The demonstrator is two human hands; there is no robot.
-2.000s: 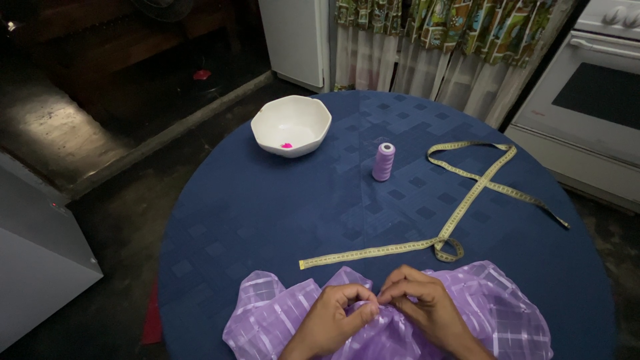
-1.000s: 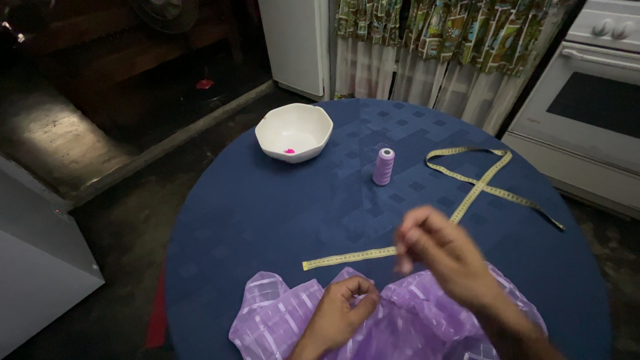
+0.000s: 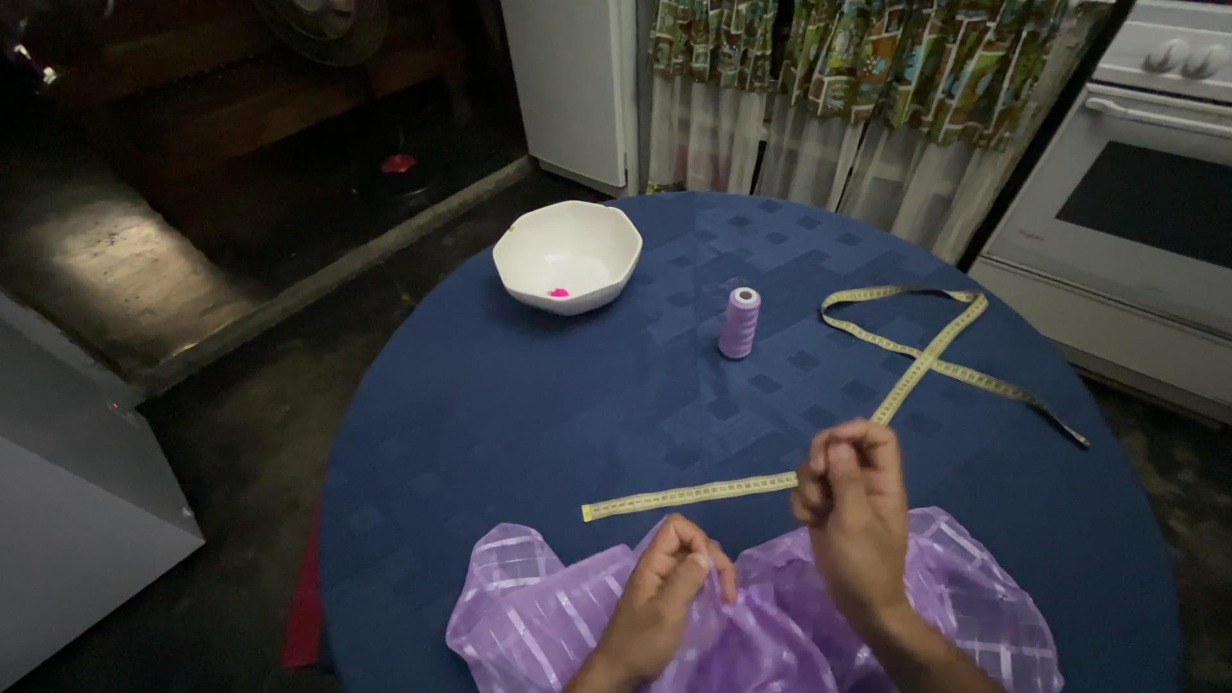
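Sheer purple fabric with pale stripes (image 3: 539,611) lies gathered along the near side of the round table. My left hand (image 3: 669,597) pinches a fold of it between thumb and fingers. Above the fabric, to the right, my right hand (image 3: 857,520) is raised with thumb and fingertips pressed together; whether it holds a needle or thread is too small to tell. A yellow tape measure (image 3: 693,494) runs behind both hands, partly hidden by the right one. Beyond it stands a spool of purple thread (image 3: 739,325).
A white angular bowl (image 3: 568,252) with a small pink thing (image 3: 558,293) inside sits at the back left of the blue tablecloth (image 3: 462,423). Past the table are patterned curtains (image 3: 866,77), a white oven (image 3: 1107,212) and, at left, a grey cabinet-like block (image 3: 87,500).
My right hand was together with the left at the fabric two seconds ago; it has since lifted away, up and to the right. The left hand has kept its pinch on the cloth.
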